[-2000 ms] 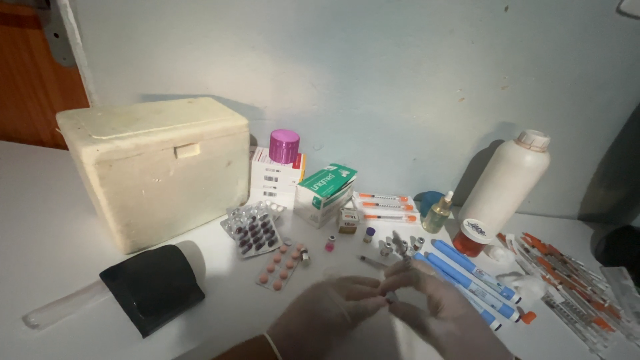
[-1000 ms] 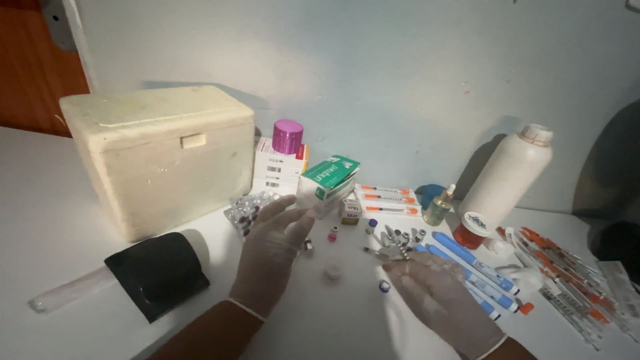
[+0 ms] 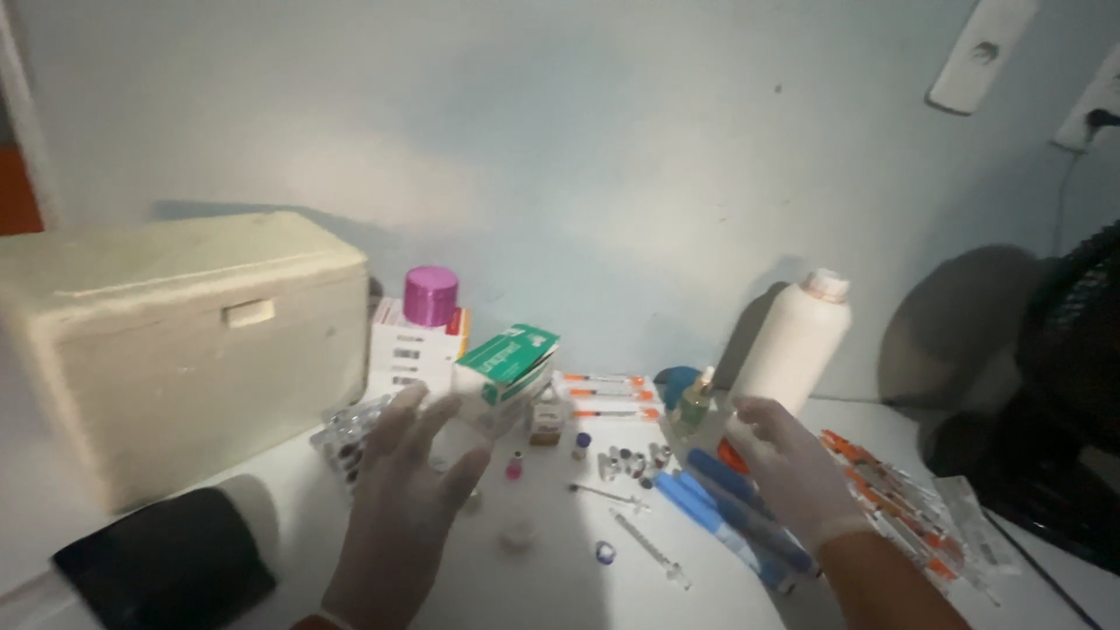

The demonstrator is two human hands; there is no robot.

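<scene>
Both hands wear pale translucent gloves. My left hand [image 3: 407, 490], fingers apart, hovers between the blister packs [image 3: 337, 446] and the green and white medicine box [image 3: 507, 359], holding nothing that shows. Over the blue injection pens [image 3: 700, 507] is my right hand [image 3: 792, 464], its fingertips before the base of the white bottle [image 3: 792, 341]; whether it touches anything cannot be told. Between the hands lie a syringe [image 3: 652, 549], a thinner syringe [image 3: 610, 497], a purple-capped vial [image 3: 582, 445], a pink vial [image 3: 514, 465] and several small vials [image 3: 634, 462]. A purple-rimmed vial [image 3: 605, 552] lies nearer.
A foam cooler box [image 3: 201, 367] stands at left, behind a black pouch [image 3: 166, 560]. Against the wall are a purple lid [image 3: 430, 296] on white boxes [image 3: 411, 359], orange-capped syringes [image 3: 612, 395] and a dropper bottle [image 3: 696, 402]. Packaged syringes [image 3: 901, 499] and a black fan [image 3: 1072, 394] are at right.
My right hand has moved from beside the small vials to over the pens, near the white bottle. Two seconds ago both hands were together; they are now apart. The view has tilted up.
</scene>
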